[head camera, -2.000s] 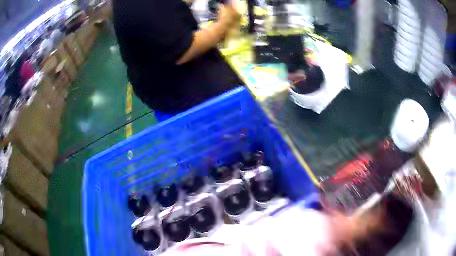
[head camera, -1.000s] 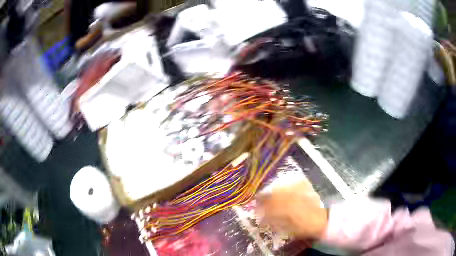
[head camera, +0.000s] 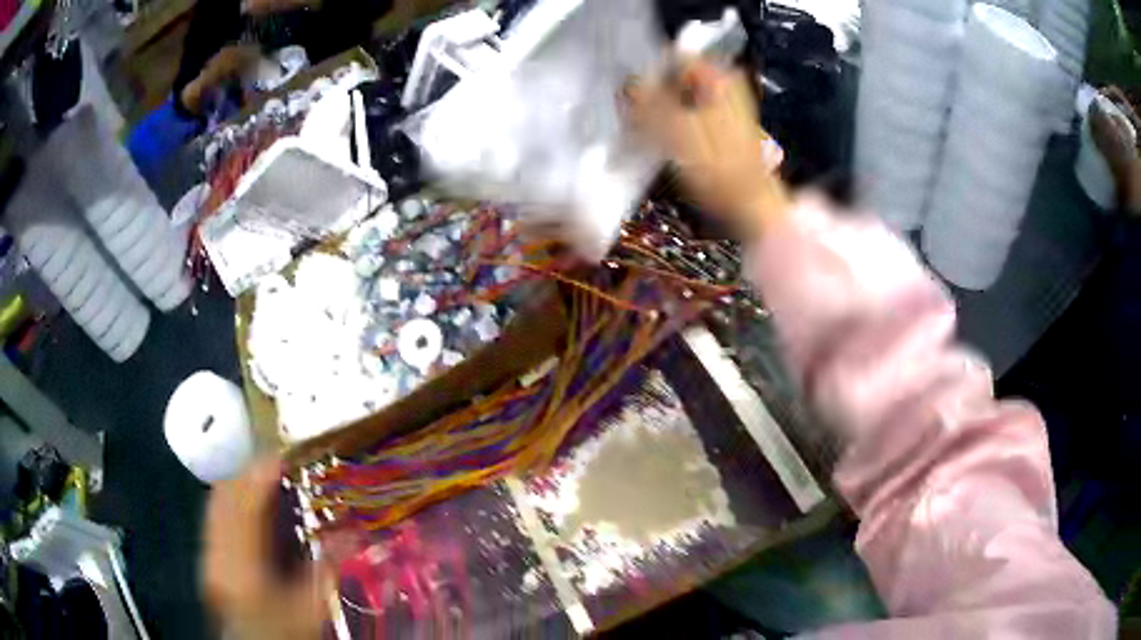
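Observation:
My right hand (head camera: 707, 131) is over the far side of the carton, closed on a large white squarish part, likely a bracket arm (head camera: 551, 119); it is blurred. My left hand (head camera: 260, 556) is blurred at the lower left, by the near left end of the wire harness bundle (head camera: 538, 406); whether it holds anything cannot be told. The bundle lies below the parts carton (head camera: 400, 419) on the dark red board (head camera: 463, 544) with white strips. In the carton are white gears (head camera: 307, 344) and mixed small fittings (head camera: 469, 331).
A white cup shell (head camera: 209, 425) stands left of the carton. Stacked white shells (head camera: 995, 150) stand at the right and more (head camera: 94, 238) at the left. White brackets (head camera: 294, 206) lie behind the carton. Other people's hands (head camera: 225, 75) show at the upper left and the right edge.
The view has steadied over the board. My right hand has moved from the board up to the far side and has taken hold of the white part. My left hand has come into view.

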